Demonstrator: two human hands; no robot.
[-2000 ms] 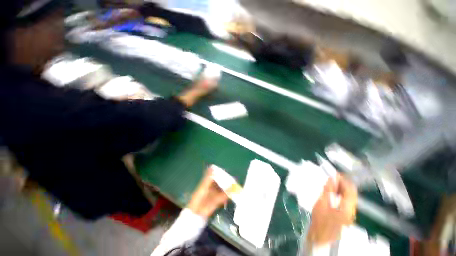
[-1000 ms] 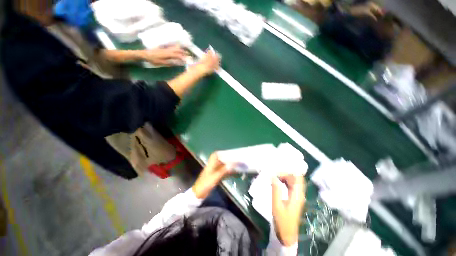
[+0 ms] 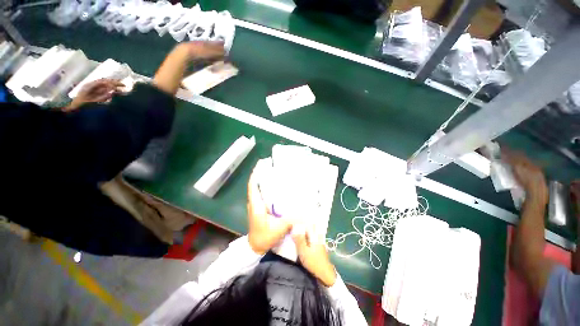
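Observation:
My left hand (image 3: 264,219) and my right hand (image 3: 311,255) hold a white carton blank (image 3: 291,184) with a small purple mark, low over the green line surface. The blank lies over other white blanks (image 3: 327,184), and how many I cannot tell. A slim, part-folded white carton (image 3: 226,167) with an open end flap lies to the left of my hands. Another white carton (image 3: 290,99) with dark print lies on the belt beyond the rail.
Tangled white loops (image 3: 372,228), small white pieces (image 3: 383,175) and a tall stack of blanks (image 3: 434,270) lie right. A metal post (image 3: 490,105) slants across. Left neighbour's hand (image 3: 191,57) holds a carton; right neighbour's hand (image 3: 528,178) reaches over the line.
The carton formerly in my hands is gone from them; a part-folded carton now lies at left. Both hands have come together on a blank. The view has shifted rightward, showing the right stack and neighbour's arm.

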